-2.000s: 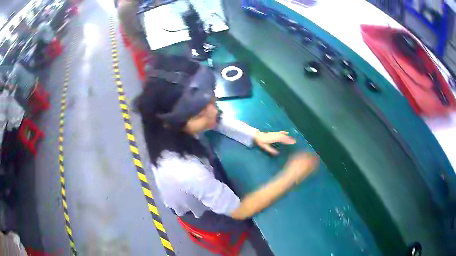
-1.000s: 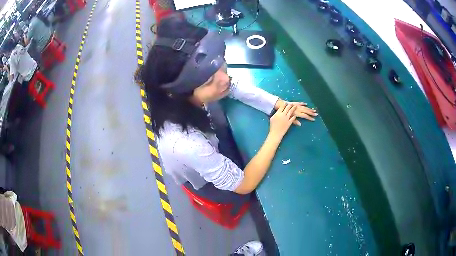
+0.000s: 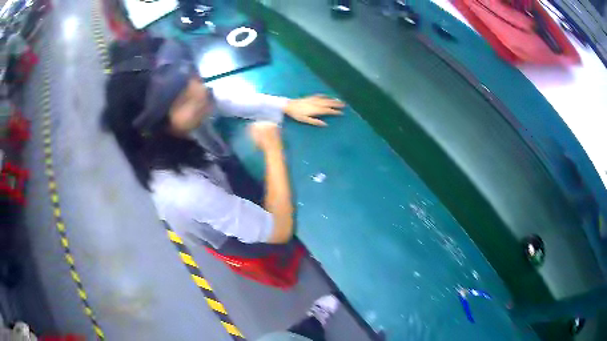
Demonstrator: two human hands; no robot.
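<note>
Neither of my hands is in the picture. A long green-topped bench (image 3: 359,200) lies in front of me. A seated person (image 3: 206,200) in a light shirt and dark cap leans at it, one hand flat on the bench and the other arm bent, its hand blurred near the first forearm. A blue-handled tool (image 3: 467,303) lies on the bench at the lower right. A dark flat plate with a white ring (image 3: 241,36) lies beyond the person.
A red stool (image 3: 263,266) is under the person. Yellow-and-black tape (image 3: 200,283) edges the grey aisle (image 3: 113,220) on the left. Dark round units (image 3: 534,249) sit on the bench's raised green strip. A red tray (image 3: 519,30) is at the upper right.
The view has swung, so the person and bench sit further left. The blue-handled tool has come into view. The person's hands, together one second ago, are now apart.
</note>
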